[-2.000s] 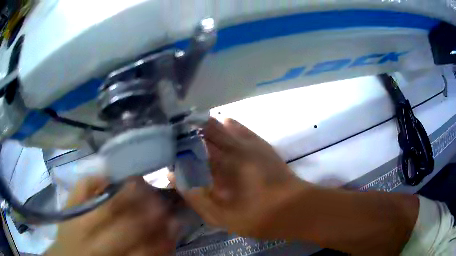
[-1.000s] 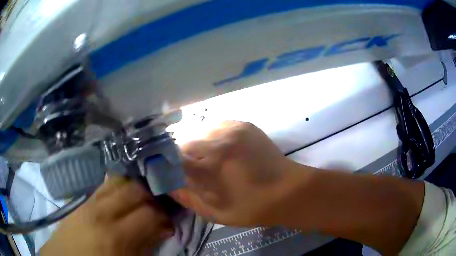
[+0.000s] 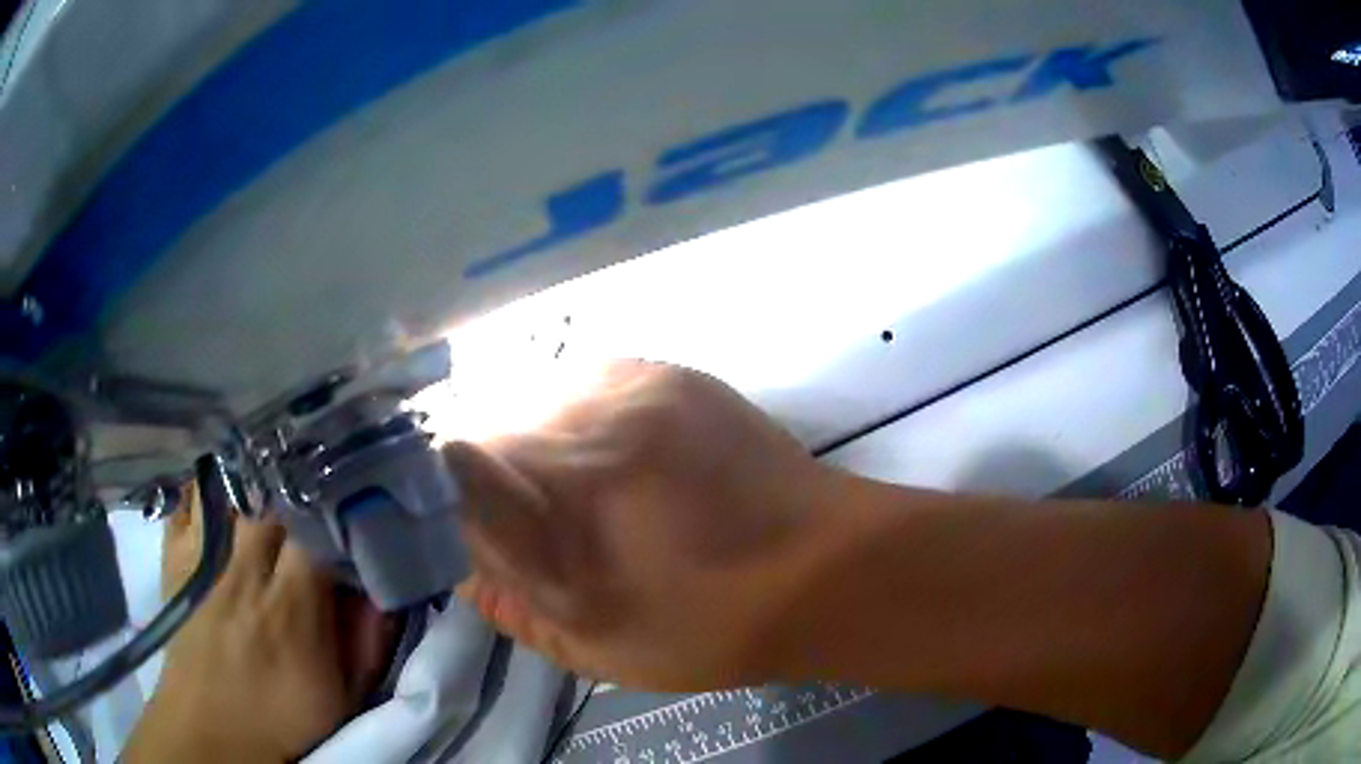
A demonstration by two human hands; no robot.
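A pale grey garment panel (image 3: 433, 687) with dark grey bands hangs in folds below the needle area, at the front edge of the bed. My right hand (image 3: 627, 523) is right of the grey attachment (image 3: 396, 537), fingertips behind it; what they touch is hidden. My left hand (image 3: 269, 642) is left of the attachment, partly behind the thread guard, its fingers curled at the cloth. The attachment hides the needle and most of the cloth between the hands.
The machine head (image 3: 836, 135) with "JACK" lettering spans the top. Black scissors (image 3: 1239, 373) lie at the right on the bed. A ruler strip (image 3: 717, 724) runs along the front edge. The ribbed tension dial (image 3: 63, 590) is at far left.
The view has shifted, so the machine head parts sit further left. More pale cloth shows below the attachment. My right hand remains beside the attachment, my left hand on its left.
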